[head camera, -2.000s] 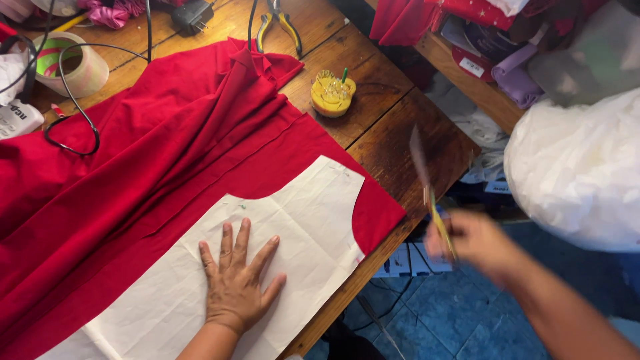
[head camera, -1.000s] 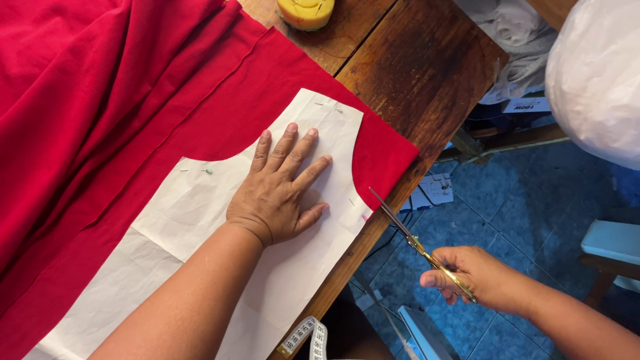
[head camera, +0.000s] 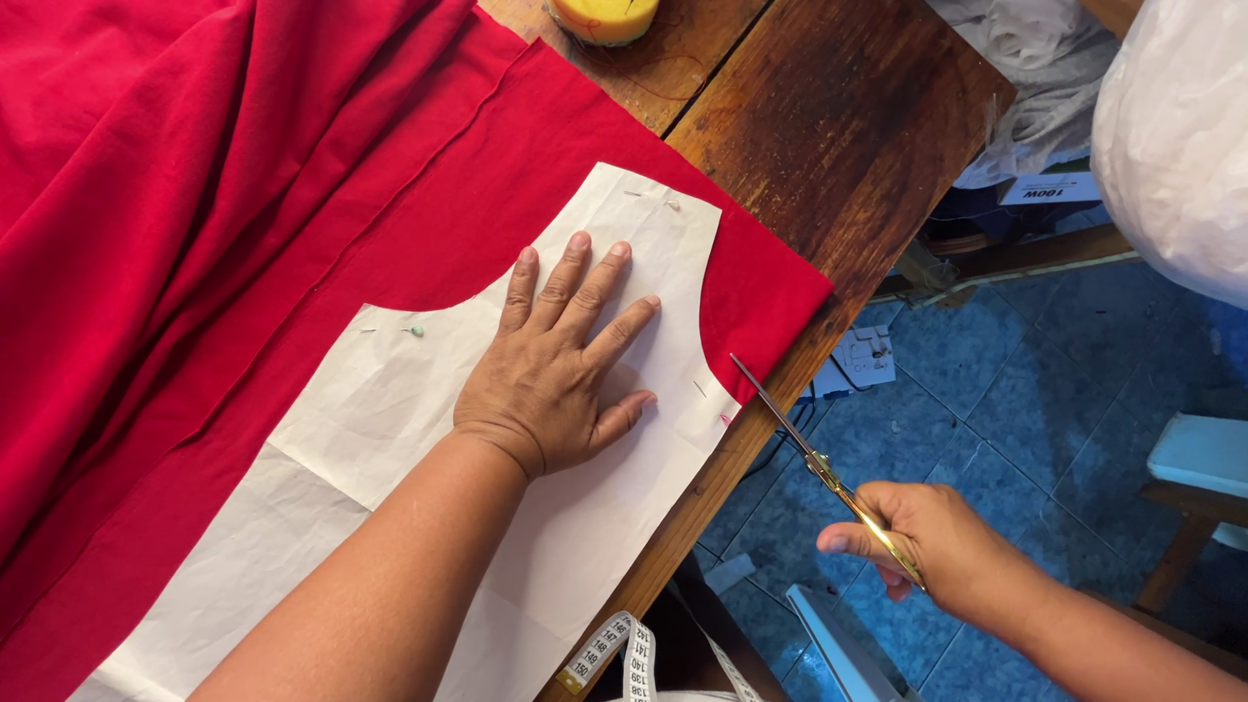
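My left hand (head camera: 561, 366) lies flat with spread fingers on a white paper pattern piece (head camera: 331, 419), which is pinned to red fabric (head camera: 409, 214). Pins show near the pattern's top edge, its left corner and its right corner. In my right hand (head camera: 916, 546) are gold-handled scissors (head camera: 817, 463). Their blades look closed or nearly so, and the tips lie over the red fabric by the pattern's curved right edge. A white measuring tape (head camera: 639, 653) hangs at the table's front edge.
The fabric covers much of the wooden table (head camera: 838, 127). A yellow pincushion (head camera: 606, 15) with loose thread stands at the top. White plastic bags (head camera: 1185, 136) are at the right. Below are blue floor tiles (head camera: 1014, 370) and a light-blue stool or bench (head camera: 1204, 453).
My right hand has brought the scissors from beyond the table corner to the fabric's edge beside the pattern. My left hand stays flat on the paper. The view has moved closer.
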